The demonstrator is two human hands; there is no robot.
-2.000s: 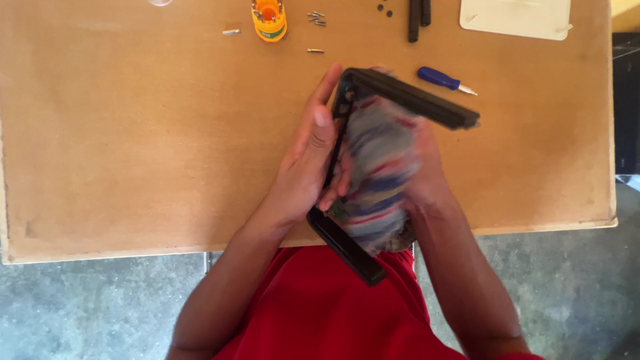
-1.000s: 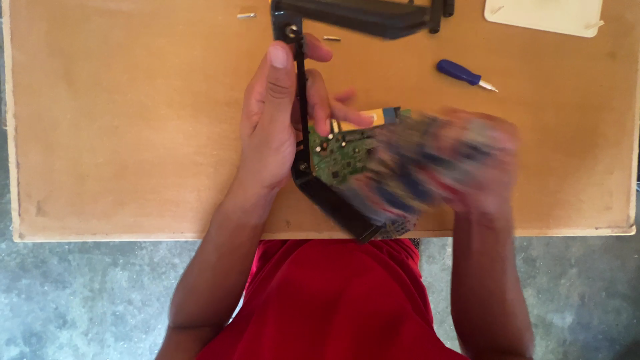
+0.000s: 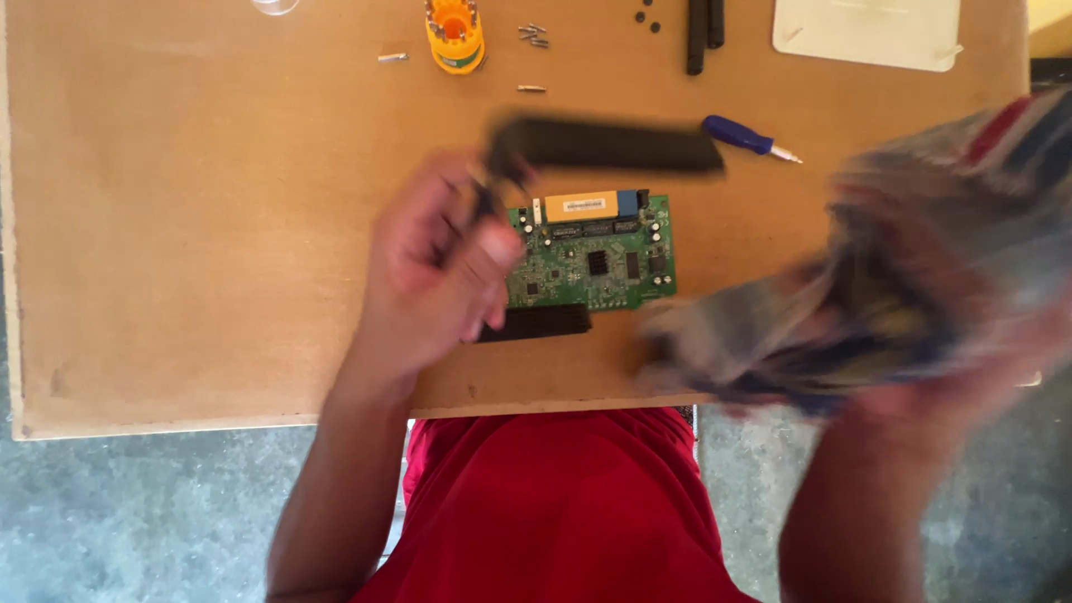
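My left hand (image 3: 444, 260) grips a black plastic frame (image 3: 620, 146) by its side. The frame's upper arm is blurred and reaches right above the board, and a lower black bar shows below the fingers. A green circuit board (image 3: 569, 268) with a yellow and blue port block lies on the table, partly behind my left hand. At the right, my right hand (image 3: 963, 360) holds a crumpled, striped cloth (image 3: 938, 243), blurred and partly covering the fingers. A blue-handled screwdriver (image 3: 741, 136) lies between the frame and the cloth.
A yellow bit holder (image 3: 456, 38) stands at the back, with several loose metal bits (image 3: 533, 35) beside it. Black rods (image 3: 697, 38), small black discs (image 3: 655, 28) and a cream plastic cover (image 3: 867, 29) lie farther right. The wooden table's near edge (image 3: 544, 410) borders my red shirt.
The cloth was against the black frame in my hands; now my right hand has carried it away to the right. The circuit board shows more fully than before.
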